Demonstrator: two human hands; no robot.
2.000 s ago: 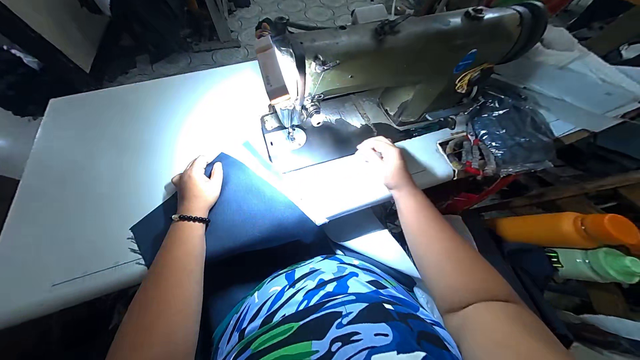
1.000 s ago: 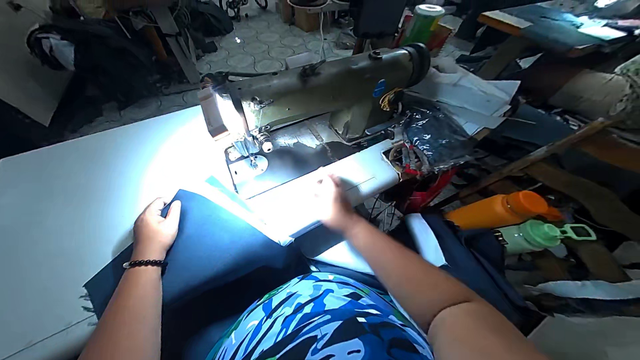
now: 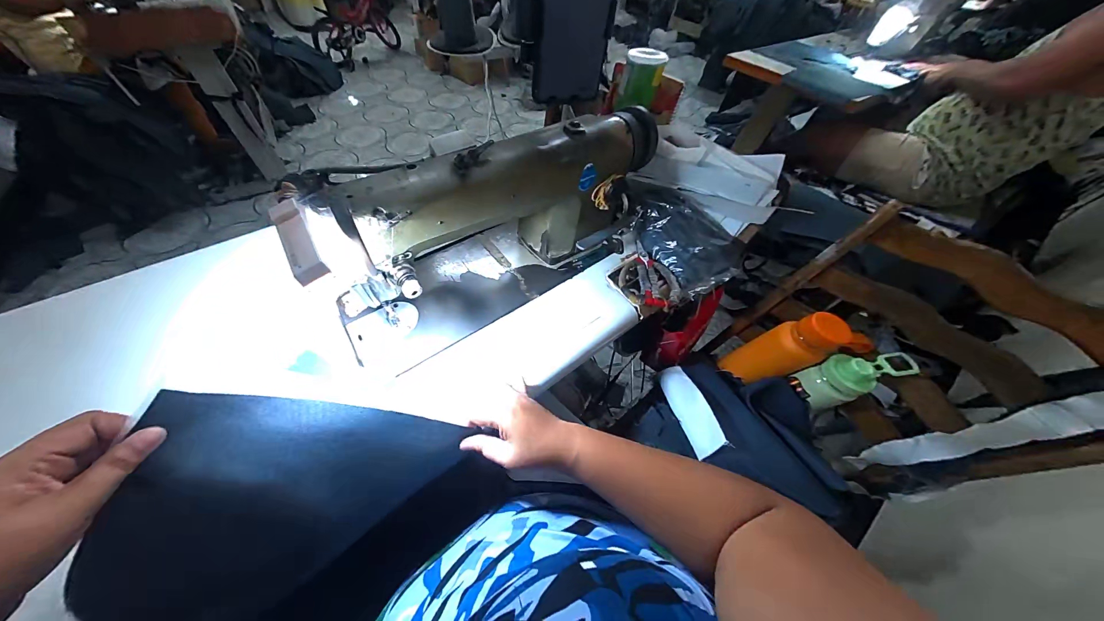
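Note:
Dark navy fabric (image 3: 259, 483) lies across the near edge of the white sewing table (image 3: 103, 319) and hangs toward my lap. My left hand (image 3: 78, 483) pinches its upper left corner between thumb and fingers. At the fabric's right corner, my right hand (image 3: 517, 431) grips the edge with thumb and fingers. Beyond both hands stands an olive-green industrial sewing machine (image 3: 483, 198), its lamp shining on the needle area and the metal throat plate (image 3: 398, 317). Glare washes out the table between the fabric and the needle.
Right of the machine lie a black plastic bag (image 3: 686, 241) and white paper sheets (image 3: 724, 185). An orange bottle (image 3: 785, 345) and a green bottle (image 3: 837, 379) rest on a wooden chair (image 3: 957, 336) beside folded dark cloth (image 3: 759, 431). Another person (image 3: 1009, 129) sits at a table farther right.
My right hand has come from the machine bed's front edge to the fabric's right corner and taken hold there. My left hand, earlier resting on the fabric, now pinches its corner. The view has shifted right.

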